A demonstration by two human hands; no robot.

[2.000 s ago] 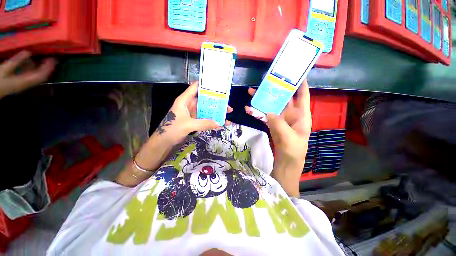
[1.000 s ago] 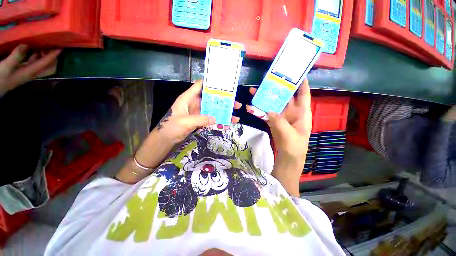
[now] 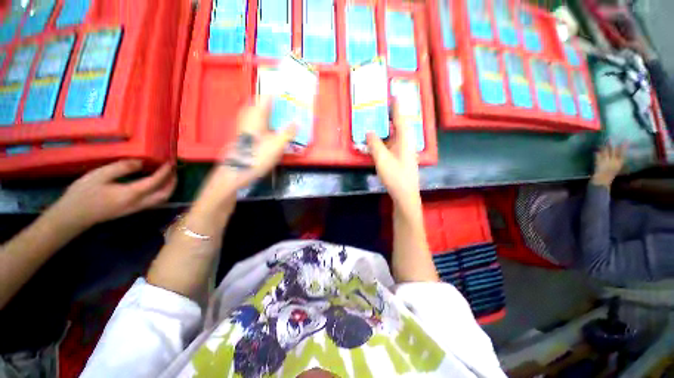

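A red slotted tray [image 3: 325,150] lies on the bench in front of me, with a back row of light blue keypad phones. My left hand [image 3: 255,144], blurred, holds a keypad phone [image 3: 297,92] tilted over the tray's front row; another phone shows partly behind it. My right hand [image 3: 394,151] has its thumb at the lower end of a second keypad phone [image 3: 369,96], which lies in or just over a front recess. A further phone [image 3: 409,111] lies right of it, partly behind my right fingers.
Stacked red trays with phones stand left [image 3: 140,88] and right [image 3: 443,103]. Another person's hand [image 3: 118,192] is at the left stack's front edge. Another person's hand [image 3: 610,162] is at the bench far right. A lower red tray [image 3: 451,218] holds dark slim pieces.
Both hands have moved forward from near my body to the tray, each with its phone. The view has shifted and now shows more of the trays.
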